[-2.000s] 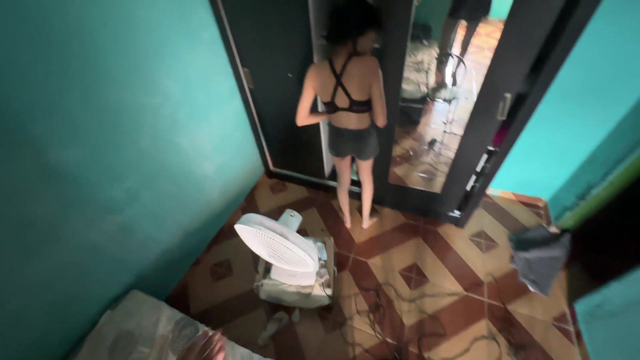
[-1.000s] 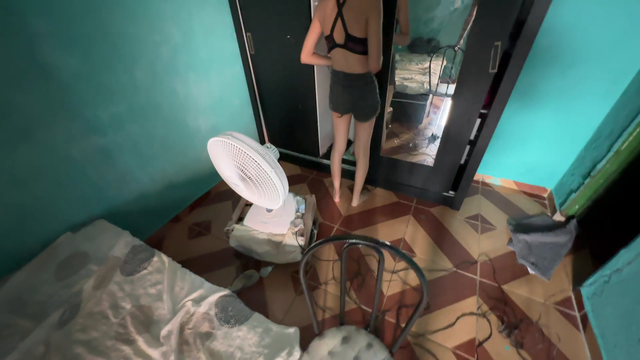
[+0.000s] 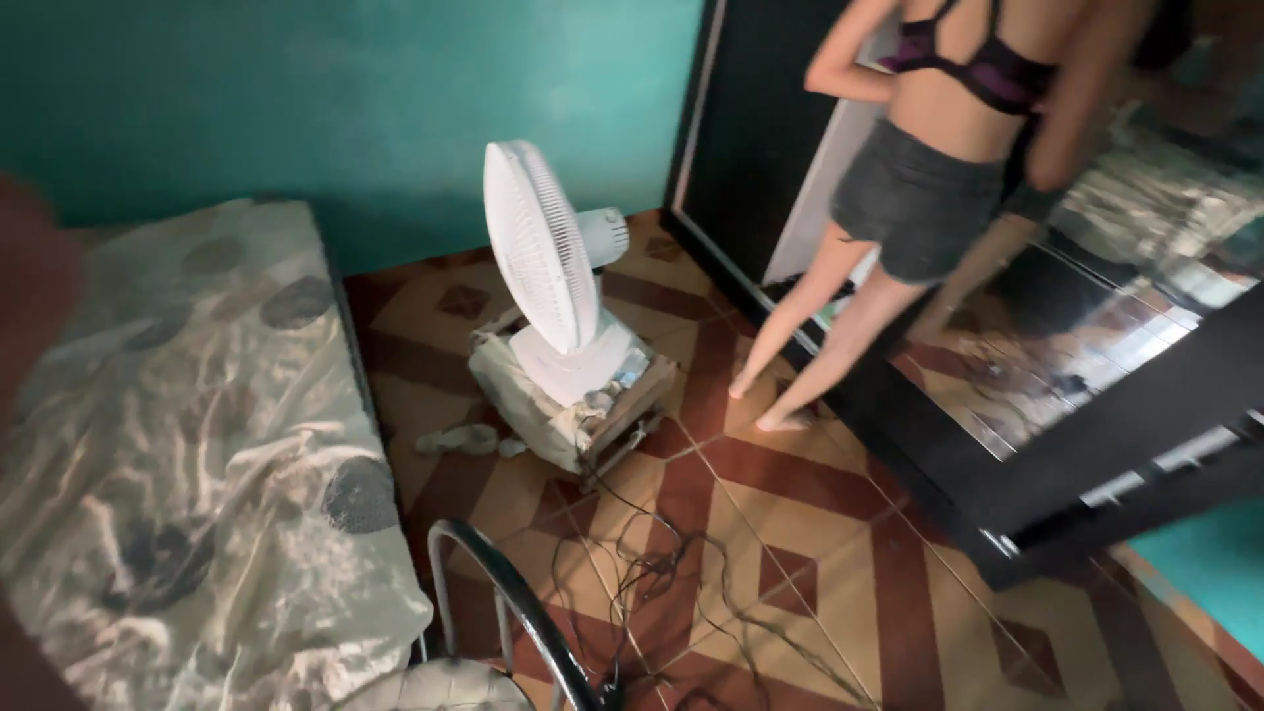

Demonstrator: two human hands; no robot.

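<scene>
A blurred, skin-toned shape, seemingly part of my left hand (image 3: 35,286), shows at the left edge, very near the camera and in front of the bed; its fingers cannot be made out. My right hand is out of view. Beyond that shape lies a bed with a rumpled, patterned sheet (image 3: 247,415). A white fan (image 3: 543,247) stands on a low, cloth-draped wooden stand (image 3: 538,425) on the floor. In the lower middle is a chair with a curved black metal back (image 3: 523,597) and a round padded seat (image 3: 434,691).
Another person (image 3: 918,207) in dark shorts stands barefoot, facing a black wardrobe (image 3: 750,128) with a mirrored door (image 3: 1076,326). Tangled dark cables (image 3: 681,563) lie on the patterned tile floor (image 3: 731,474) beside the chair. Small pale items (image 3: 459,439) lie between bed and stand.
The view has swung left, bringing more of the bed into sight. The blurred shape at the left edge has come into view there. The other person still stands at the wardrobe.
</scene>
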